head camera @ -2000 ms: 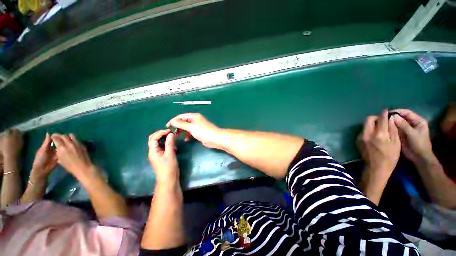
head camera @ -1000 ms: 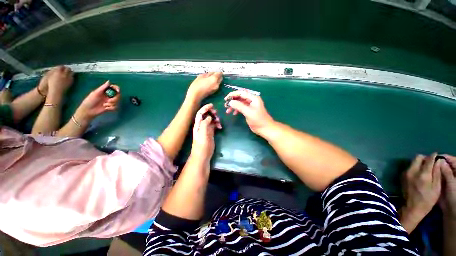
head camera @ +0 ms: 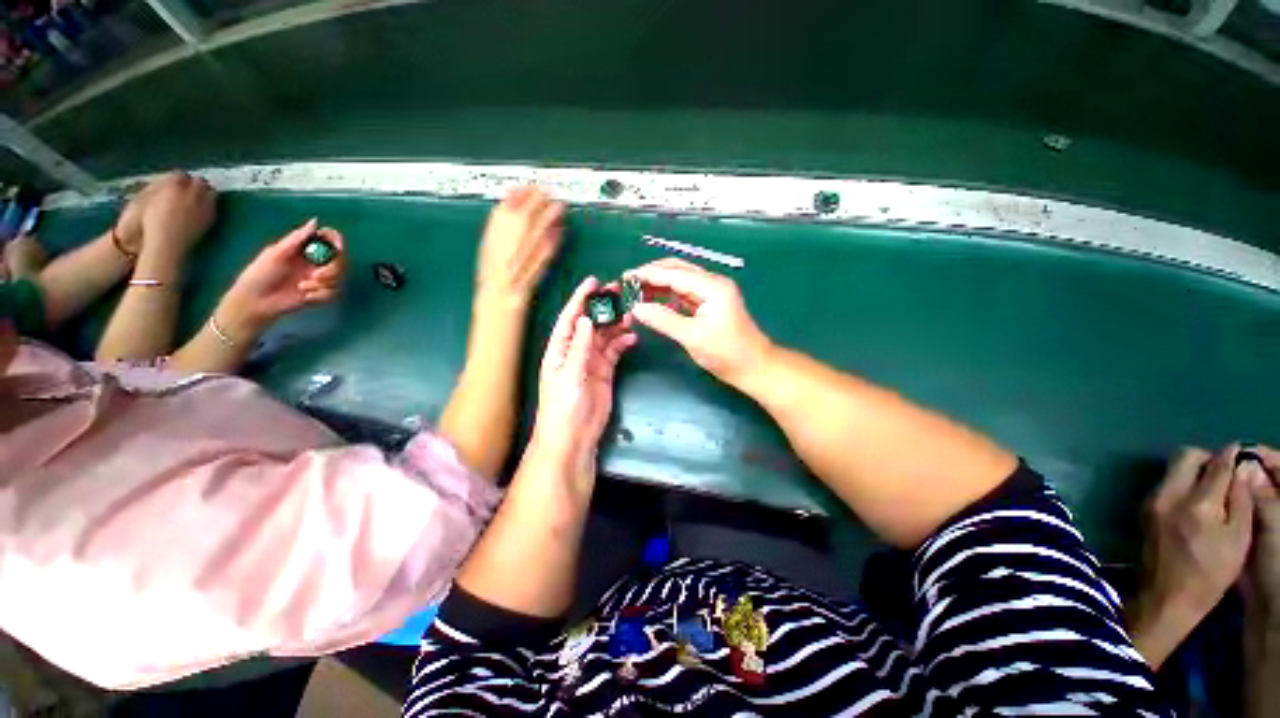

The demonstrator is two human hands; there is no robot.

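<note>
My left hand (head camera: 573, 362) holds a small black device housing (head camera: 604, 307) in its fingertips, its green inside facing up. My right hand (head camera: 702, 316) holds a small greenish circuit board (head camera: 632, 293) between thumb and fingers, close beside the housing. Whether the two touch is too small to tell. Thin silver-white tweezers (head camera: 694, 251) lie on the green bench just beyond my right hand.
Two small boards lie on the white rail (head camera: 730, 192), one board (head camera: 614, 188) left of the other (head camera: 827, 202). A neighbour's arm (head camera: 491, 309) reaches in at my left; their other hand holds a housing (head camera: 320, 251). A dark piece (head camera: 389, 275) lies nearby. Another person's hands (head camera: 1196, 533) are at right.
My hands have come together, bringing housing and board side by side. The neighbour's hand has drawn back left from the rail, where another board now shows.
</note>
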